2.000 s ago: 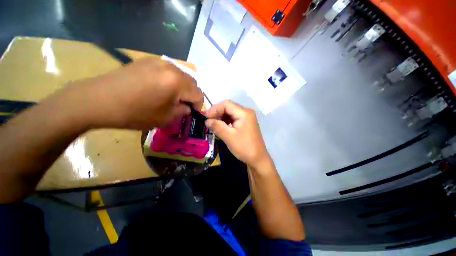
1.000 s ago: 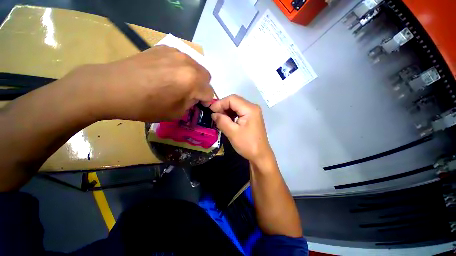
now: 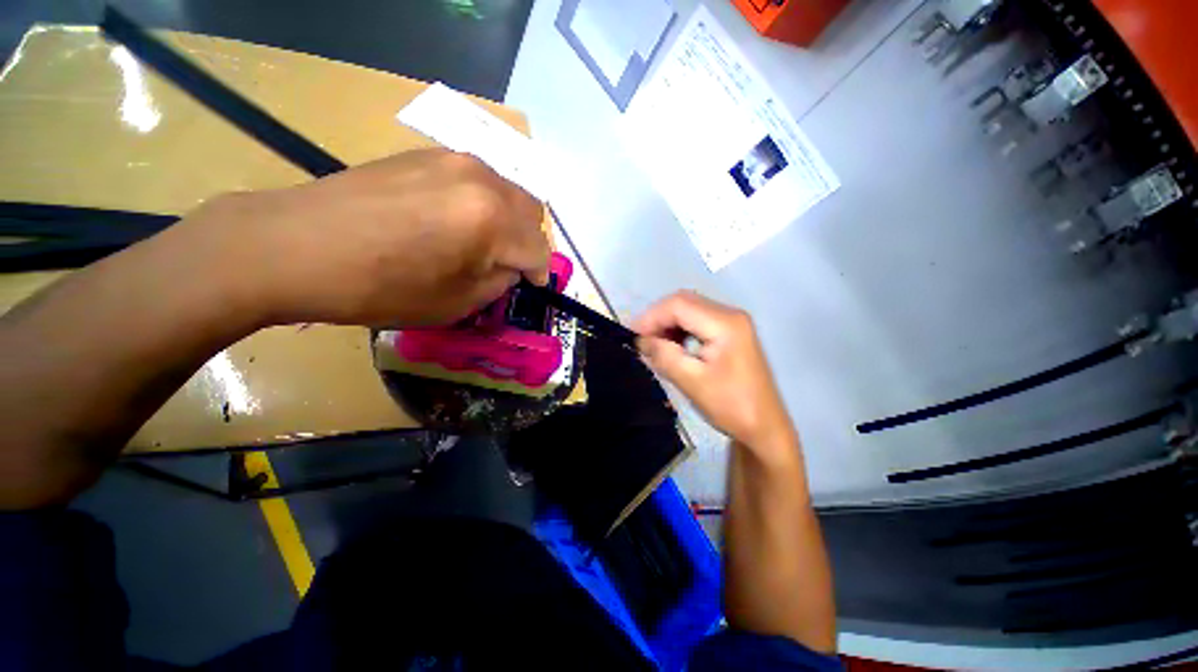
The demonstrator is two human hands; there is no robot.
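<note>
A narrow black strap (image 3: 226, 103) runs from the upper left, passes behind my left hand (image 3: 421, 243), and shows again over the pink block (image 3: 489, 352). My left hand's fingers close on the strap at the block's dark top. My right hand (image 3: 703, 355), right of the block, pinches the strap's end between thumb and fingers. The strap is stretched between both hands. The block sits on a pale base over a dark, stained round stand (image 3: 460, 404). My left hand hides part of the block.
Black straps (image 3: 79, 226) lie on the tan table (image 3: 250, 394); white paper (image 3: 460, 125) lies behind the block. Blackened cardboard (image 3: 611, 446) is below the table corner, above a blue crate (image 3: 696, 558). At right, straps hang from metal clips (image 3: 1140, 200) beside the white machine panel (image 3: 907, 289).
My right hand has moved right, away from the block, with the strap end. More strap shows between the hands. My left hand stays at the block. More cardboard and crate show.
</note>
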